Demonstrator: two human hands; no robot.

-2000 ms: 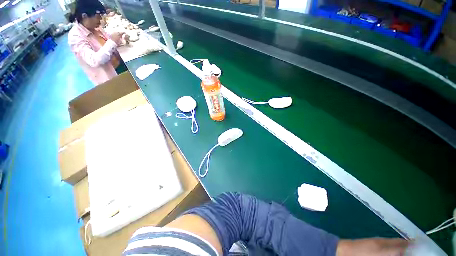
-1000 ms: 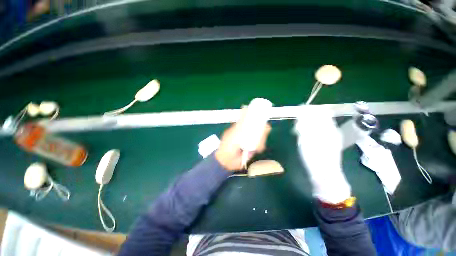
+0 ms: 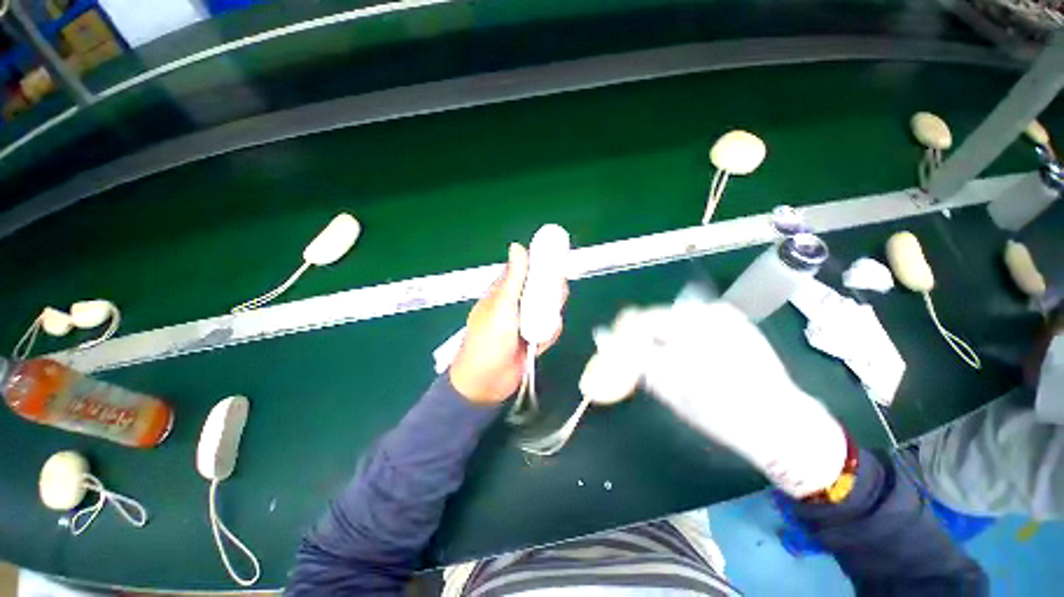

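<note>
My bare left hand (image 3: pixel 492 341) holds a cream-white handheld unit (image 3: pixel 545 280) upright near the rail, its cord loop hanging below. My right hand (image 3: pixel 729 379), in a white glove and blurred, is just right of it. Its fingertips are over or beside a second unit (image 3: pixel 609 377) with a cord loop on the bench. I cannot tell whether the glove grips this unit or a cloth. A small white folded pad (image 3: pixel 447 350) shows partly behind my left hand.
A solvent bottle (image 3: pixel 772 278) stands by the rail (image 3: pixel 461 283), near a crumpled wipe (image 3: pixel 867 275) and a white cloth or paper (image 3: pixel 858 344). More corded units lie on the bench and conveyor belt (image 3: pixel 525 152). A drink bottle (image 3: pixel 88 402) lies left. Another person's sleeve (image 3: pixel 992 461) is at right.
The view has swung from the bench's left end to straight ahead. Since one second ago, my gloved right hand has moved left towards the second unit. My left hand still holds its unit.
</note>
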